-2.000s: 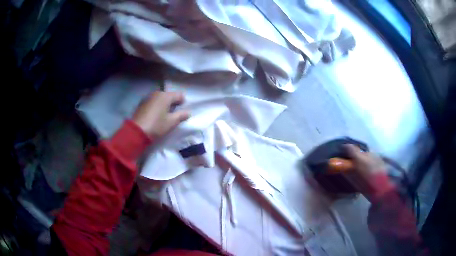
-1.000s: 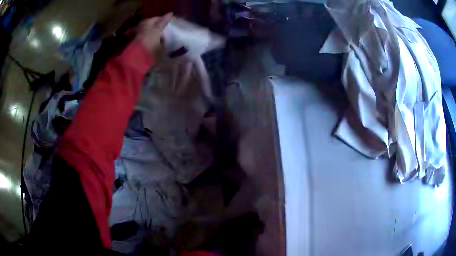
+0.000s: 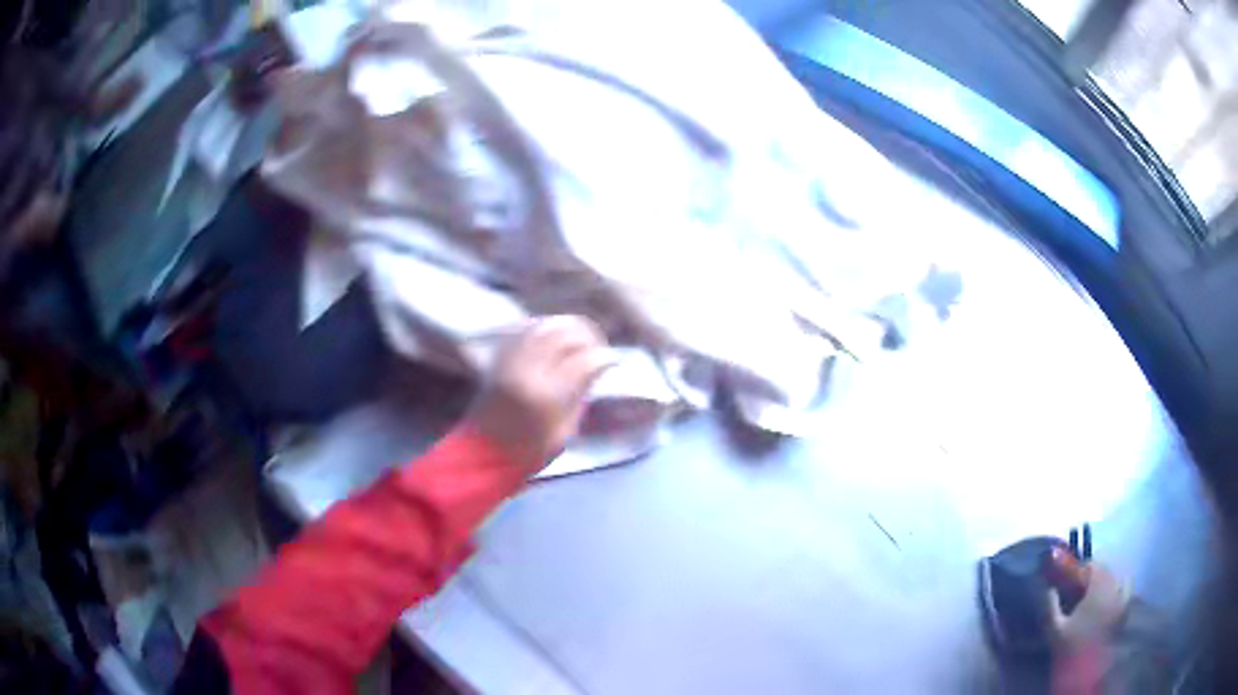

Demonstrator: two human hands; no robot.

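A heap of white to pale beige garments (image 3: 638,177) lies across the far side of the pressing table, blurred and overexposed. My left hand (image 3: 550,380), in a red sleeve, is at the near edge of this heap with its fingers closed on the cloth. The steam iron (image 3: 1018,597) is at the lower right, dark with an orange-brown handle. My right hand (image 3: 1090,607) is on the iron's handle, small and blurred.
The pale pressing table (image 3: 706,557) curves away to the right. A blue strip (image 3: 964,116) and a window run along the far right. Dark, blurred cloth and clutter lie beyond the table's left edge.
The view has swung back to the table. The garment with the dark label has left the near part of the table. My left hand has moved from off the table's left side to the heap.
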